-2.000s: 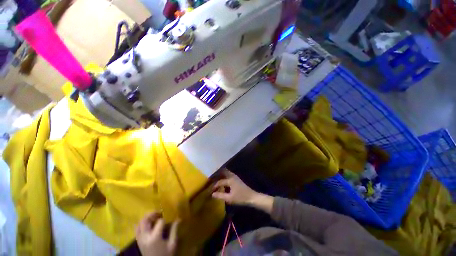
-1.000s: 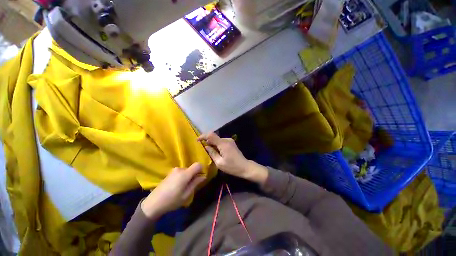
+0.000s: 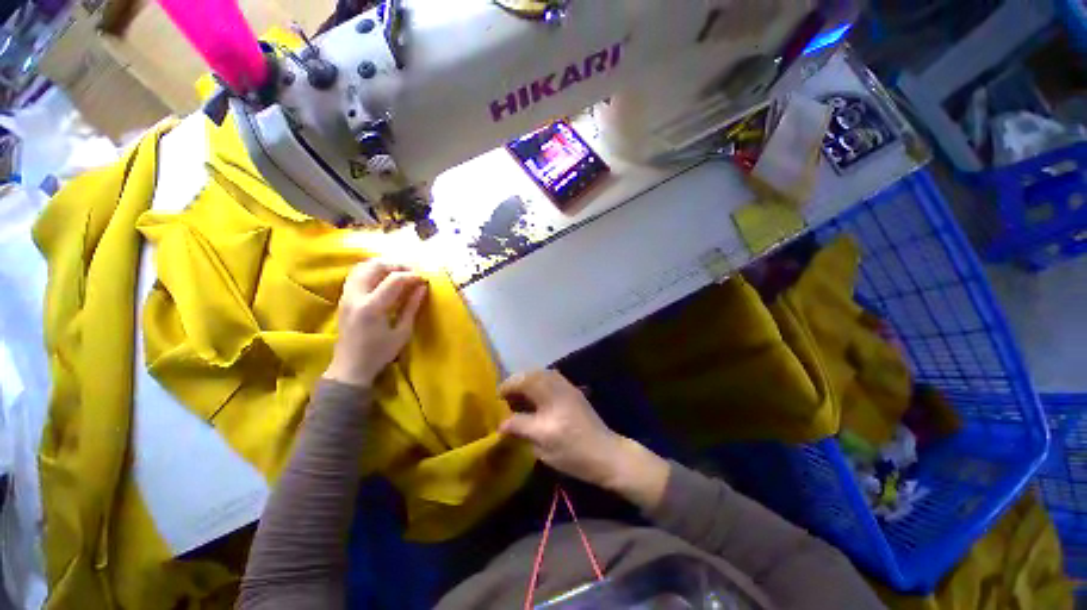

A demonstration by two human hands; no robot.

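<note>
A mustard-yellow garment piece (image 3: 286,298) lies crumpled over the white table and hangs off its front edge. Its upper edge lies by the presser foot (image 3: 405,212) of the white HIKARI sewing machine (image 3: 477,78); the needle itself cannot be made out. My left hand (image 3: 376,319) rests on the cloth just in front of the presser foot, fingers bent and pinching a fold. My right hand (image 3: 558,419) pinches the cloth's right edge at the table's front edge, near my lap.
A lit smartphone (image 3: 558,165) lies on the machine bed (image 3: 596,274), beside a dark worn patch. A blue lattice basket (image 3: 954,500) with yellow cloth and scraps stands at right. More yellow cloth (image 3: 89,358) hangs at left. A bright pink tube (image 3: 221,42) stands on the machine head.
My left hand has moved from the cloth's lower edge up close to the presser foot. My right hand still holds the right edge. The cloth between them is now more bunched.
</note>
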